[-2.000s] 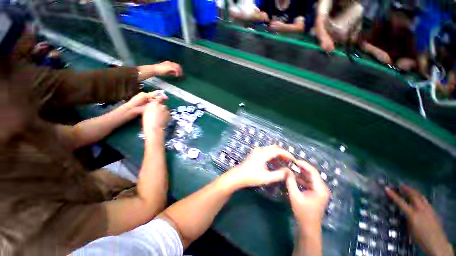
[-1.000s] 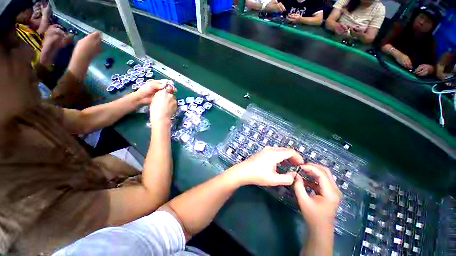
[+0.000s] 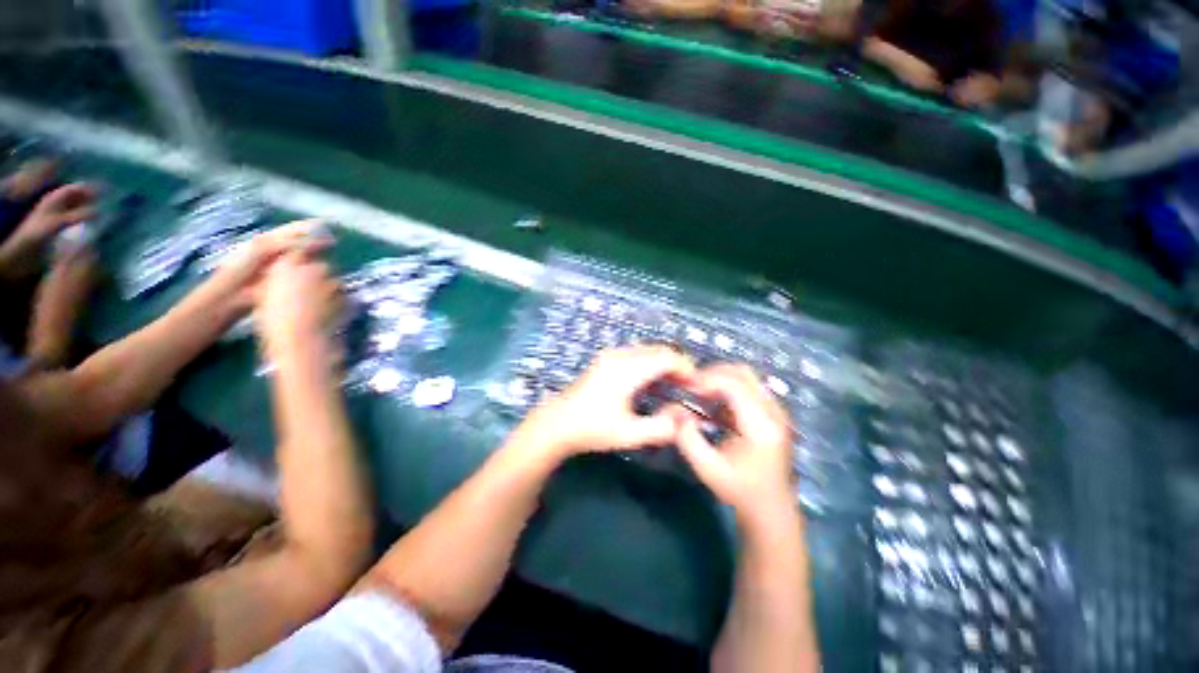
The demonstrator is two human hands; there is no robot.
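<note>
The view is blurred. My left hand (image 3: pixel 611 405) and my right hand (image 3: pixel 747 434) meet fingertip to fingertip above the near edge of a clear blister tray (image 3: pixel 579 316). Between the fingertips they pinch a small dark module (image 3: pixel 688 405); its details are too blurred to tell. The tray's pockets hold rows of small dark parts with white faces, partly hidden behind my hands. A second blister tray (image 3: pixel 957 493) lies crosswise to the right, with similar rows.
A paler clear tray (image 3: pixel 1144 526) lies at far right. To the left, a neighbour's hands (image 3: pixel 292 270) work beside loose pale pieces (image 3: pixel 395 316). A dark green conveyor belt (image 3: pixel 631 217) runs behind a metal rail, with small specks on it. People sit opposite; a blue bin (image 3: pixel 283 24) stands beyond.
The view has turned right, so everything sits further left and more of the right-hand trays shows. The other hand that was over the second tray is gone. My hands keep their fingertips together.
</note>
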